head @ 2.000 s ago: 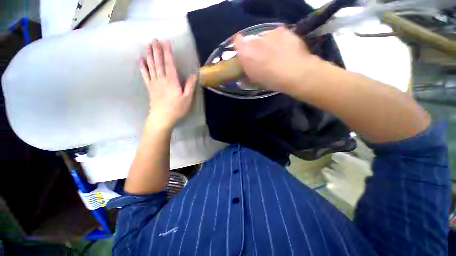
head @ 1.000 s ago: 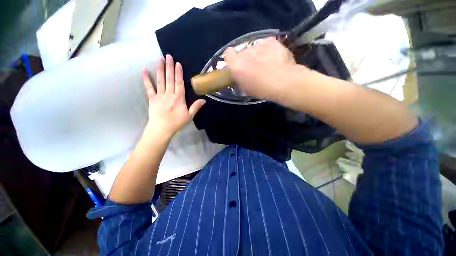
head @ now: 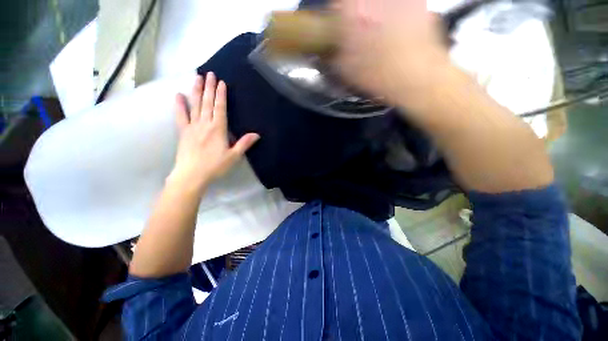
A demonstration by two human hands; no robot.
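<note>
A black garment [head: 293, 146] lies over the right part of the white padded board [head: 100, 166], with sheer gathered cloth at its lower right. My right hand [head: 387, 50], blurred, grips the tan wooden handle of the steam iron [head: 313, 86]. The iron's silver shell is over the upper part of the black cloth; whether it touches cannot be told. My left hand [head: 207, 136] lies flat with fingers spread at the cloth's left edge, fingertips on the edge and palm over the white board. It grips nothing.
The white table cover [head: 200, 40] extends behind the board. A dark cord [head: 130, 50] runs at the upper left. A blue frame part [head: 41, 112] stands beyond the board's left end, over a dark brown area. A thin cable [head: 563, 105] runs off right.
The iron in my right hand has moved from the middle of the black cloth up and away from my body. My left hand stays flat at the cloth's left edge, slightly further left.
</note>
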